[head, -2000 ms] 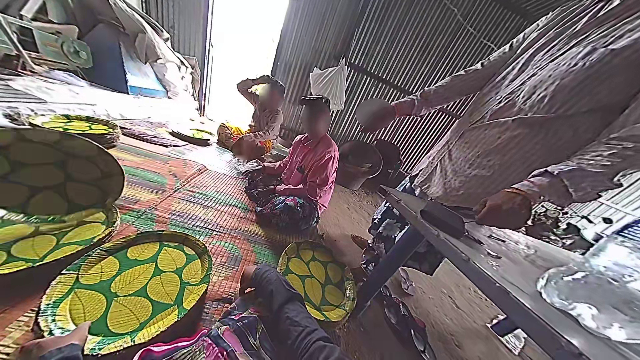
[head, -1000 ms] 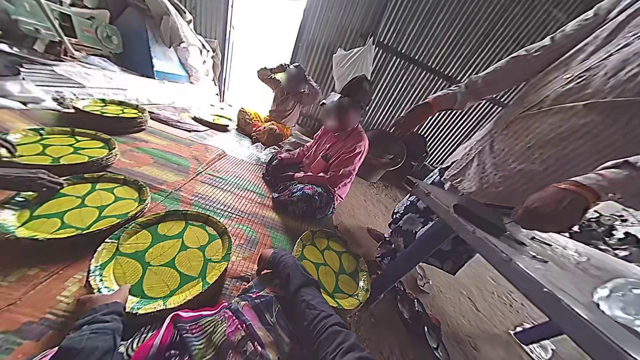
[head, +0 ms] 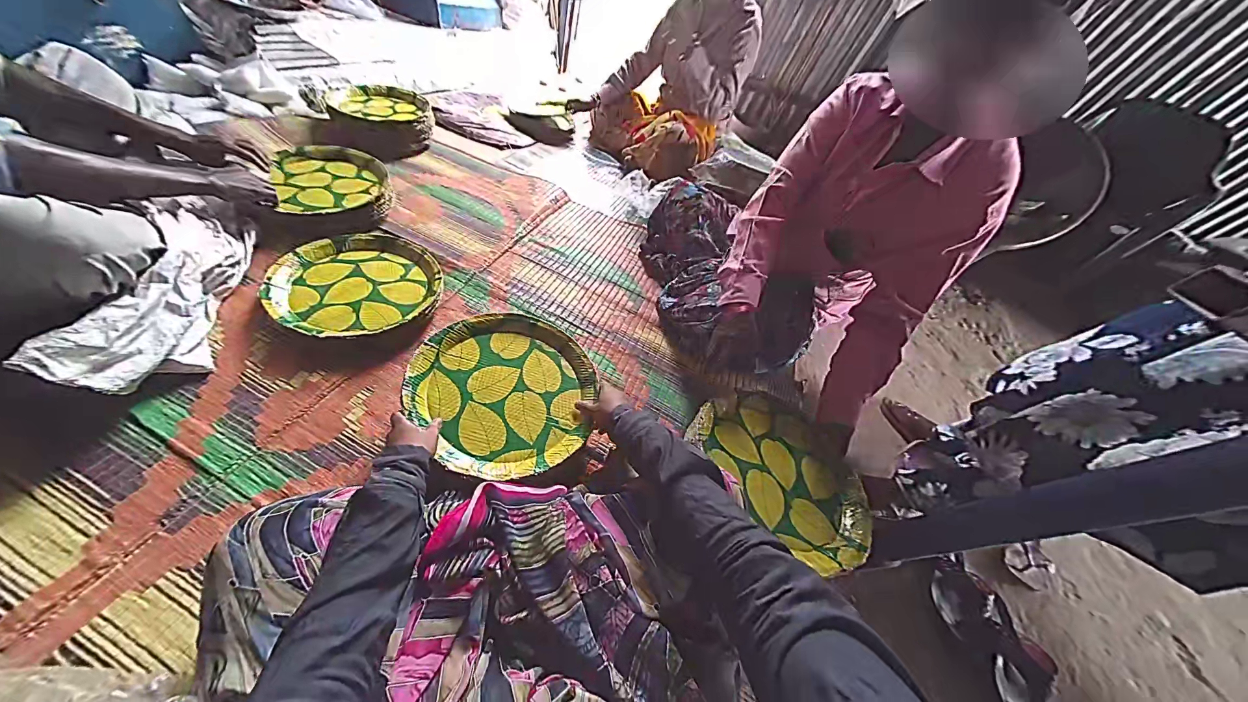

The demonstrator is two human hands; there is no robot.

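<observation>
Just above my lap lies a round leaf-patterned plate [head: 499,398], green and yellow with a raised rim, on what looks like a stack. My left hand [head: 414,434] holds its left edge, thumb at the rim. Gripping the right edge is my right hand [head: 603,406]; the fingers of both hands are partly hidden. Beyond my left hand, a similar plate [head: 351,291] rests on the mat. Close to my right forearm is another leaf-patterned plate [head: 772,478], tilted, with the pink-shirted person's hand near its far side.
A patterned woven mat [head: 546,229] covers the floor. At left, a person's hands [head: 239,180] touch a stack of plates [head: 330,179]; another stack [head: 378,105] stands behind. A person in a pink shirt [head: 848,205] leans in at right, beside a dark table leg [head: 1053,497].
The view has turned left and down. The person in pink, who sat upright earlier, now leans toward the plate at my right. My right hand has come to the middle plate's edge.
</observation>
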